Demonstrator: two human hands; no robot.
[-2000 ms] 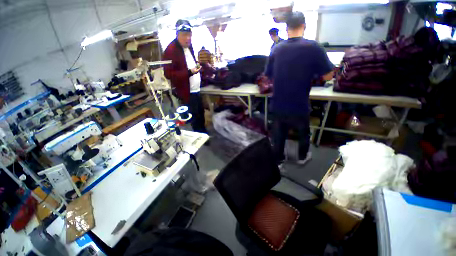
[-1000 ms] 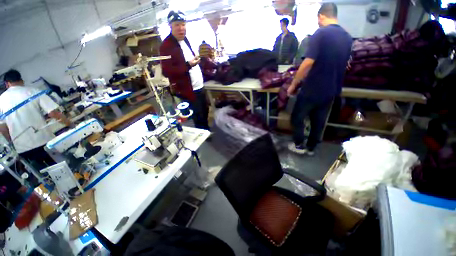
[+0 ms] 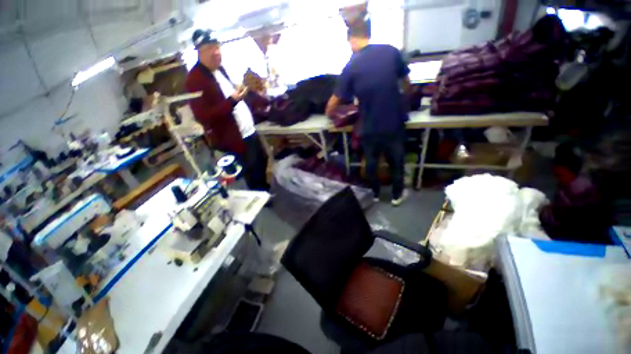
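Neither of my hands is in the picture. Nearest in front of me is an office chair (image 3: 372, 297) with a black mesh back and a brown studded seat, turned at an angle and empty. To its left is a white sewing table (image 3: 162, 294) with blue edging. A compact overlock machine (image 3: 200, 220) stands on it, with thread cones (image 3: 227, 164) above its far side. A dark rounded shape, blurred, is cut off by the bottom edge.
A cardboard box (image 3: 453, 282) overflowing with white material (image 3: 484, 214) stands right of the chair. A white table (image 3: 553, 283) is at lower right. Behind, two people stand by a long table (image 3: 477, 121) with burgundy jackets (image 3: 495, 79). A clear plastic bag (image 3: 311, 183) lies on the floor.
The view has shifted, so things sit further left. The person in the dark blue shirt now leans over the long table. The person in white at far left is out of view.
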